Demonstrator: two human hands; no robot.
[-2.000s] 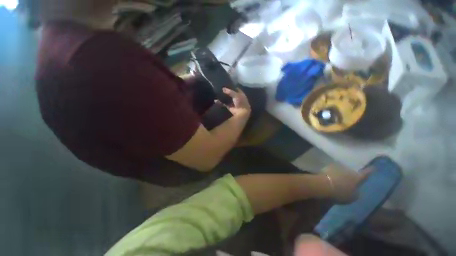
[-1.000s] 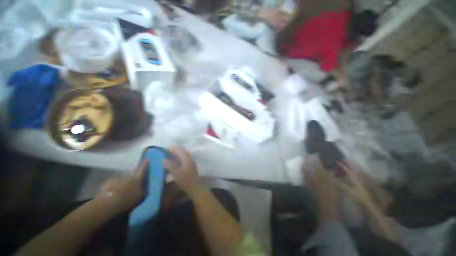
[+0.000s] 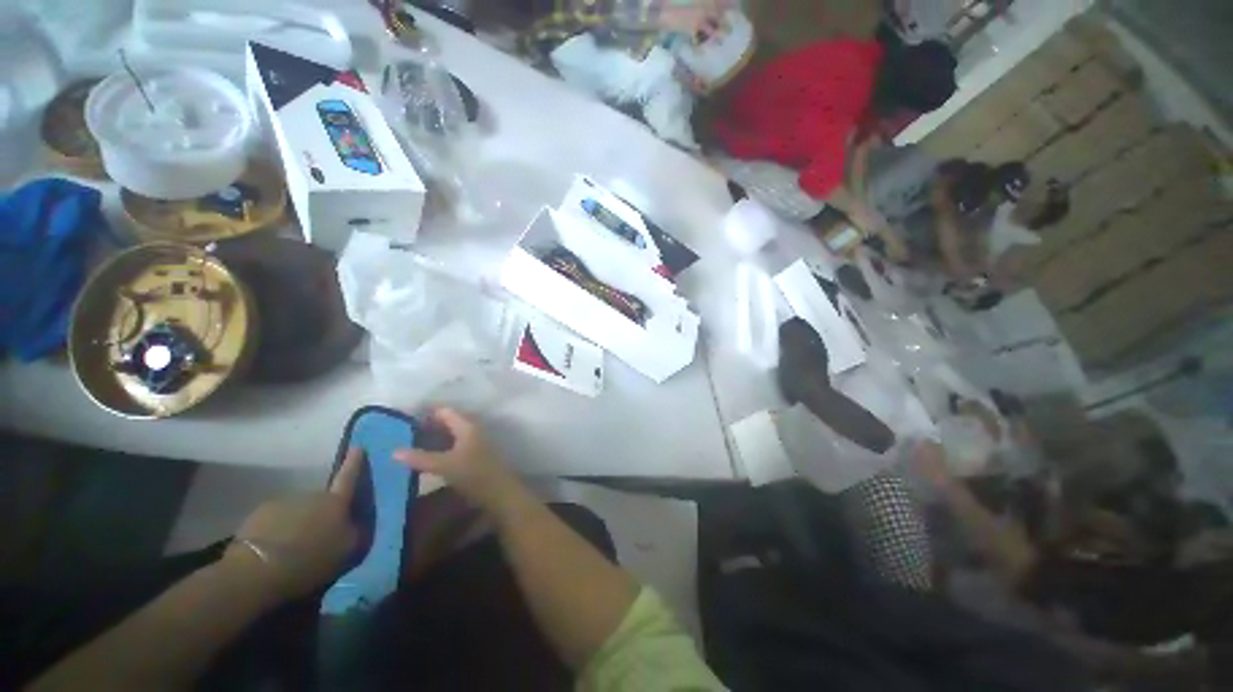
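Note:
A mirror dash cam (?) (image 3: 388, 507), a long bar with a rounded end and a blue face, lies over my lap at the table's front edge. My left hand (image 3: 304, 530) holds it from the left, a finger lying on the blue face. My right hand (image 3: 453, 453) is at its upper right edge, fingers bent and thumb near the blue face; whether it grips the bar is unclear. The lower end is dark and hard to make out.
Gold housing (image 3: 203, 291) and blue cloth (image 3: 47, 257) are at left. Round tub (image 3: 169, 135), retail box (image 3: 354, 176), crumpled plastic bag (image 3: 392, 291), open box tray (image 3: 615, 318) and leaflet (image 3: 557, 354) lie ahead. Several people sit right, one with a dark bar (image 3: 828, 392).
The view first swung right, away from the neighbour in dark red, then shifted slightly. My right hand has moved a little off the bar's upper end; my left finger lies on its face.

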